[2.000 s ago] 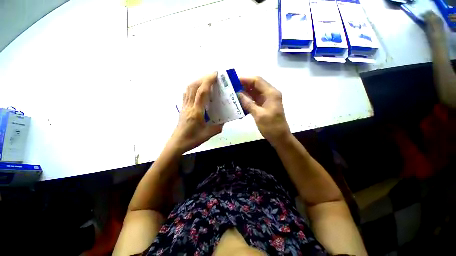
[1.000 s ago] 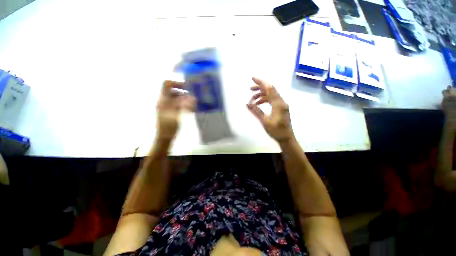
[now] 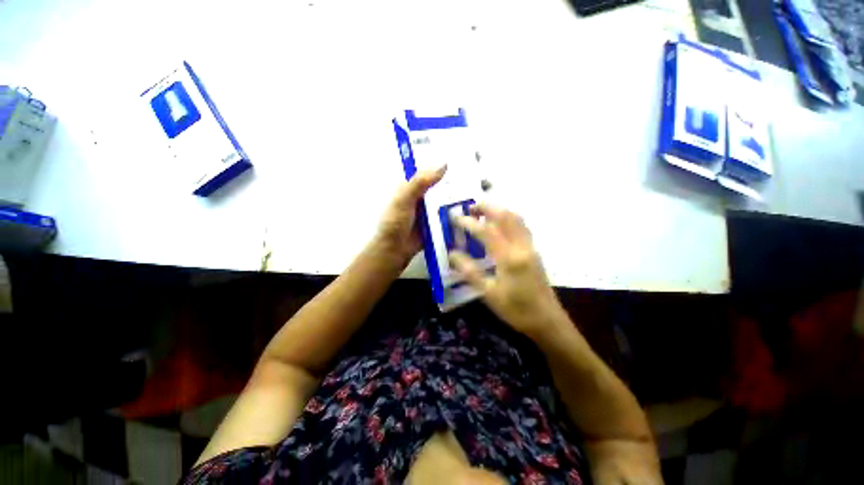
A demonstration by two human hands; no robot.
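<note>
A slim blue-and-white retail box (image 3: 452,180) stands out in front of me, its blue hang tab at the far end and its dark-blue product picture near my right hand. My left hand (image 3: 409,216) holds the box by its left side, thumb on the white face. My right hand (image 3: 502,265) is slightly blurred, fingers spread over the near end of the box; whether they touch it I cannot tell. Another retail box (image 3: 202,131) lies face up on the table to the left.
Two overlapping boxes (image 3: 699,118) lie at the right, with flaps out at their near ends. More boxes (image 3: 21,156) are at the far left edge. A black object (image 3: 603,5) is cut off at the top. Blue packs (image 3: 815,47) lie top right. The table (image 3: 322,142) edge is near me.
The box that was in my left hand now lies on the table at left. One of the three boxes at right is gone from the group, and a box is now in my left hand.
</note>
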